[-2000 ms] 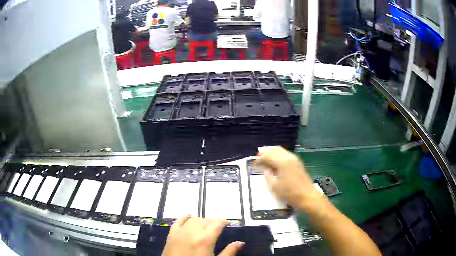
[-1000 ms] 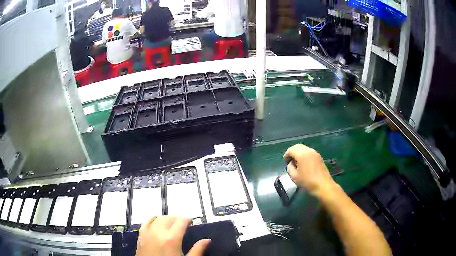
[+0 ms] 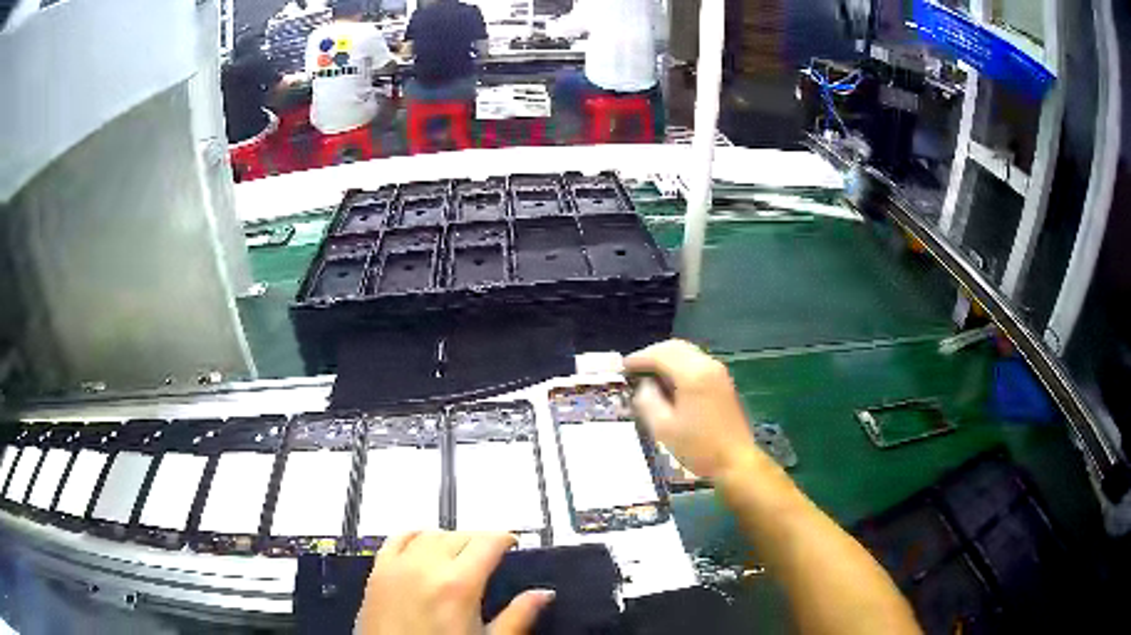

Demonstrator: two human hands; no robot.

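Observation:
Several black phone middle frames with white windows stand side by side on the pale track. One more frame lies at the track's right end, a small gap from the row. My left hand grips the black block at the track's near edge, thumb spread over it. My right hand is closed on a middle frame just right of that end frame; the hand hides most of it, and the fingertips are blurred.
A black tray stack stands behind the track, with a black sheet in front. Loose frames lie on the green surface. Another blister tray is at lower right. A white post rises behind. People sit on red stools beyond.
My right hand has moved left with its frame, from over the green surface to the track's right end. My left hand stays on the block. The camera view has turned somewhat left.

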